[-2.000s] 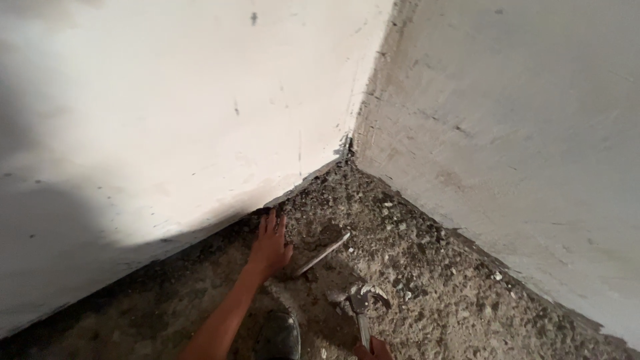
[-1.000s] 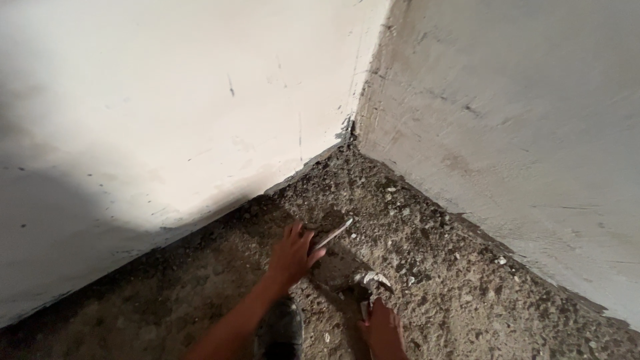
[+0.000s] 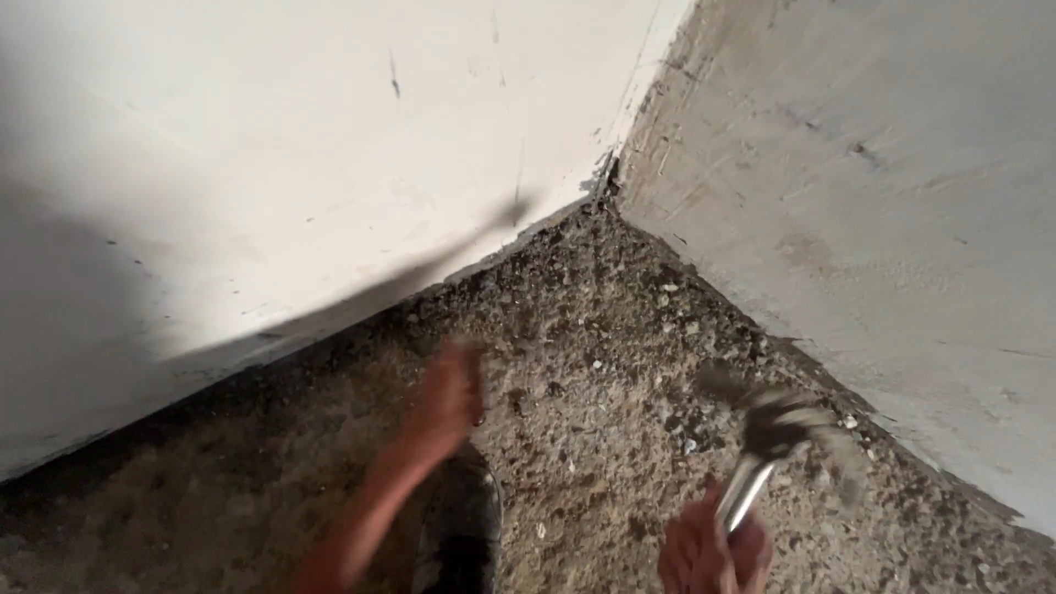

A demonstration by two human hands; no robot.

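Observation:
My right hand (image 3: 716,540) is closed around the shiny metal shaft of a hammer (image 3: 747,487), whose head is blurred by motion above the rough floor, toward the right wall. My left hand (image 3: 450,388) is blurred too, over the floor left of the middle, with its fingers drawn together; whether it holds a chisel cannot be made out. Beneath both hands lies rough, pitted concrete floor (image 3: 577,429) with pale chips. A long shadow falls on the white wall beyond my left hand.
A white plastered wall (image 3: 330,148) on the left and a grey plastered wall (image 3: 891,206) on the right meet in a corner ahead, with ragged bottom edges. A dark shoe (image 3: 459,520) stands on the floor at the bottom, just right of my left forearm.
My right hand and the hammer have moved right. The chisel, on the floor in the first frame and at my left hand a second ago, no longer shows plainly.

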